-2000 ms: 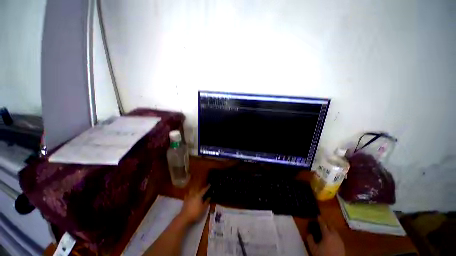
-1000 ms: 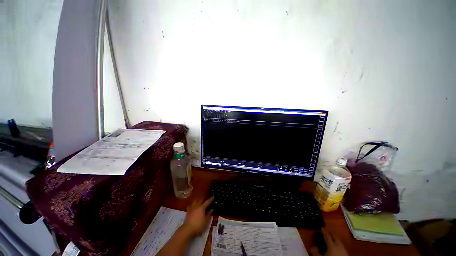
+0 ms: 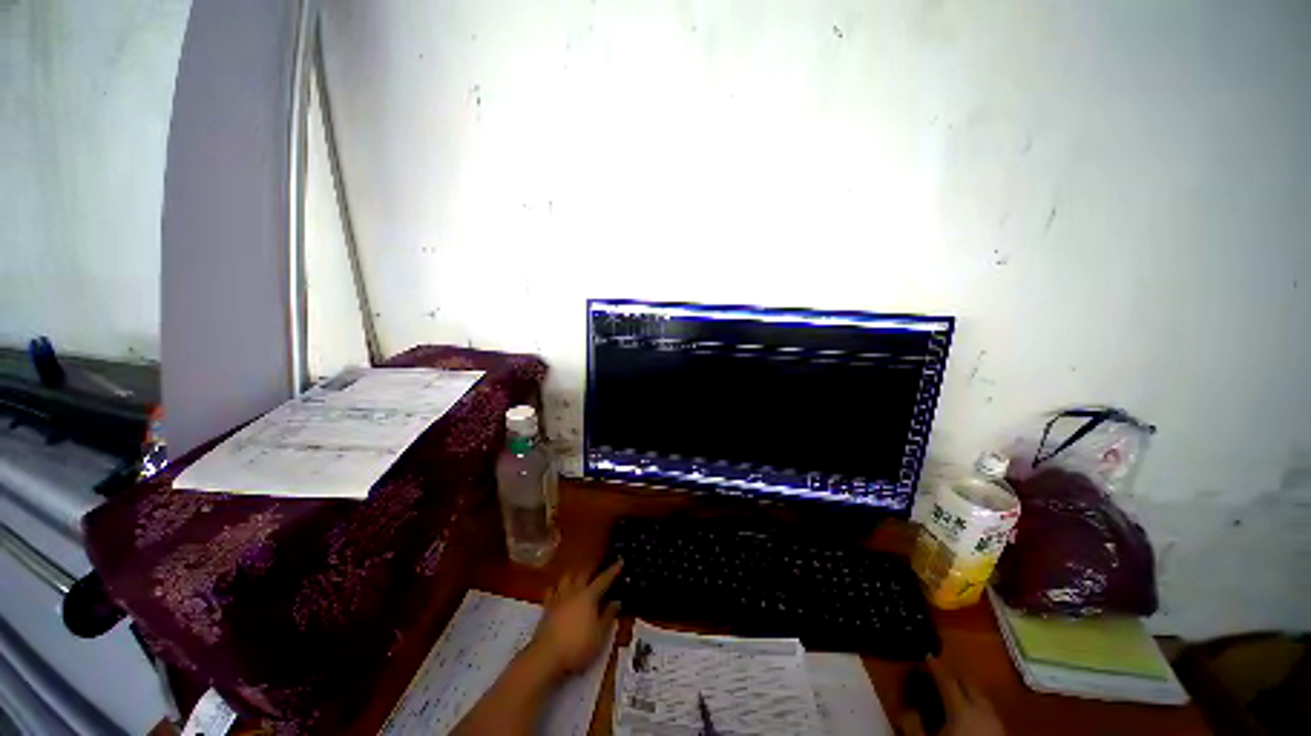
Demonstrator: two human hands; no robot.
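The monitor (image 3: 765, 410) shows a black screen with light toolbars. The black keyboard (image 3: 769, 580) lies below it. My left hand (image 3: 580, 618) rests at the keyboard's left end, fingers slightly apart, holding nothing. My right hand (image 3: 960, 705) is cut off by the bottom edge and lies on the black mouse (image 3: 922, 696). Printed sheets (image 3: 741, 676) lie before the keyboard with a thin dark pen (image 3: 705, 713) on them. Another printed sheet (image 3: 475, 664) lies partly under my left forearm.
A clear bottle (image 3: 528, 496) stands left of the monitor, a yellow-labelled bottle (image 3: 963, 535) right. A bagged maroon bundle (image 3: 1078, 546) sits on a yellow-green notepad (image 3: 1093, 644). A maroon patterned cloth (image 3: 273, 590) at left bears a paper (image 3: 331, 431).
The view has tilted up and shifted slightly, so the desk sits lower in the picture than two seconds ago. Both hands stay at the keyboard and mouse.
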